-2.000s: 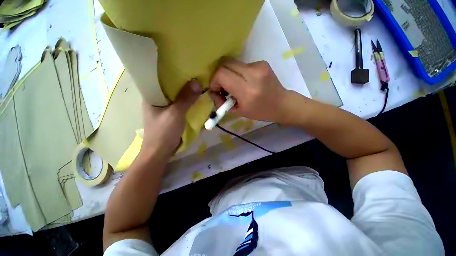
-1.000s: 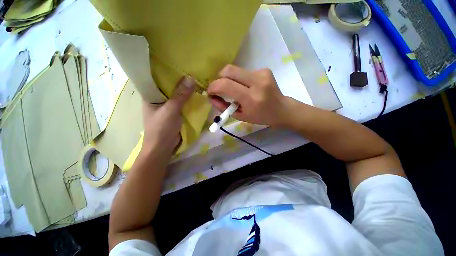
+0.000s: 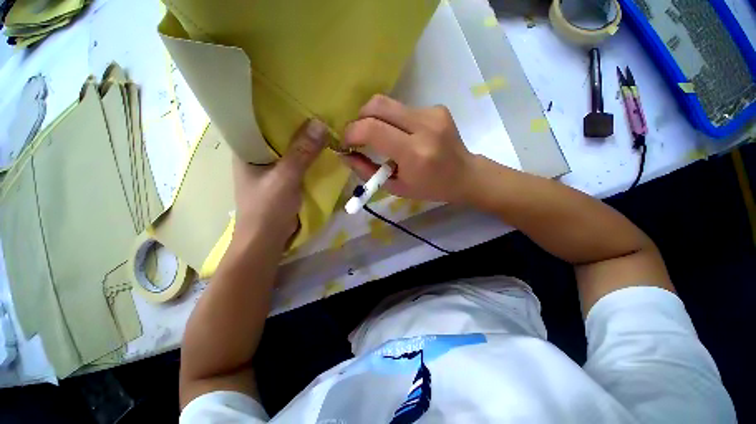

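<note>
The bag panel is held up above the work board, its yellow back towards me and a pale khaki edge folded over at left. My left hand grips the panel's lower part, thumb on the yellow side near the stitched seam. My right hand is at the seam just right of that thumb, fingertips pinched against the panel. The white awl is tucked in my right hand, its handle pointing down-left with a black cord trailing. Anything tiny between the fingertips is too small to tell.
Masking-tape rolls lie at left and upper right. A small hammer, pink thread snips and a blue-rimmed parts tray are at right. Stacked seamed panels lie left, yellow-side panels far upper left. The white work board lies beneath.
The panel has tilted so more of the yellow side and its seam line shows. My right fingertips have shifted slightly along the seam. Both hands keep their hold.
</note>
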